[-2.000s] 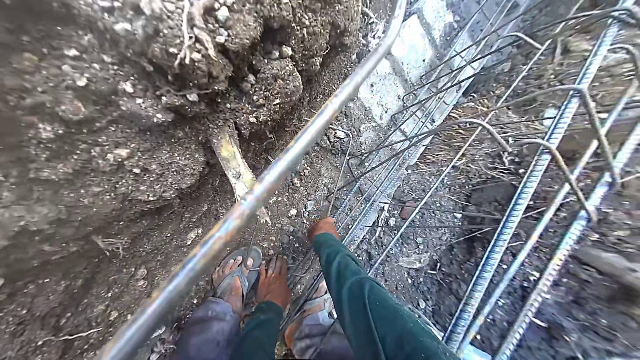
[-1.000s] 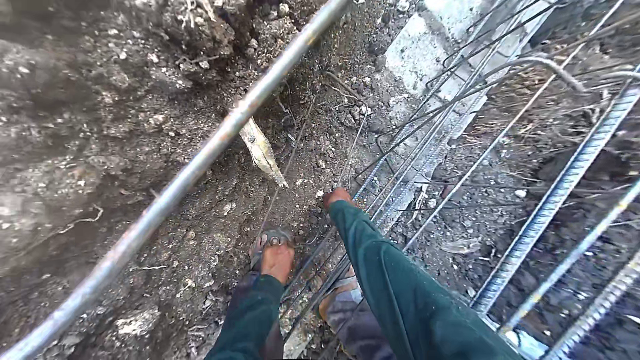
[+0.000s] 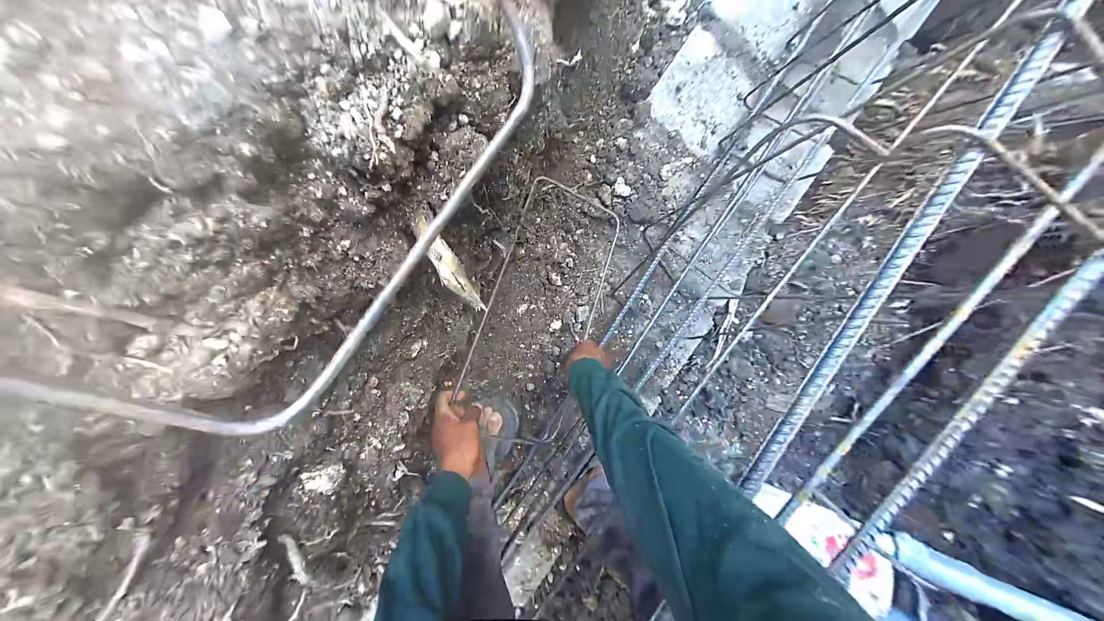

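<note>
A thin rectangular wire stirrup [image 3: 609,263] with rounded corners is held low over the soil between my two hands. My left hand [image 3: 457,435] is shut on its left side, just above my sandalled foot. On its other side is my right hand [image 3: 588,354], closed around the wire right beside the long ribbed rebars [image 3: 664,250]; part of its grip is hidden by the sleeve. The bottom of the stirrup reaches across the lower bars near my feet.
A thick bent steel bar [image 3: 379,302] crosses close to the camera on the left. Thick ribbed rebars [image 3: 906,246] with bent stirrups run along the right. A pale concrete strip [image 3: 703,86] lies under the thin bars. A rough earth bank [image 3: 285,172] rises left, near a wood piece [image 3: 453,272].
My left hand has come up from beside my foot and now grips the stirrup's left side. The stirrup's outline shows more plainly between my hands. The view has shifted.
</note>
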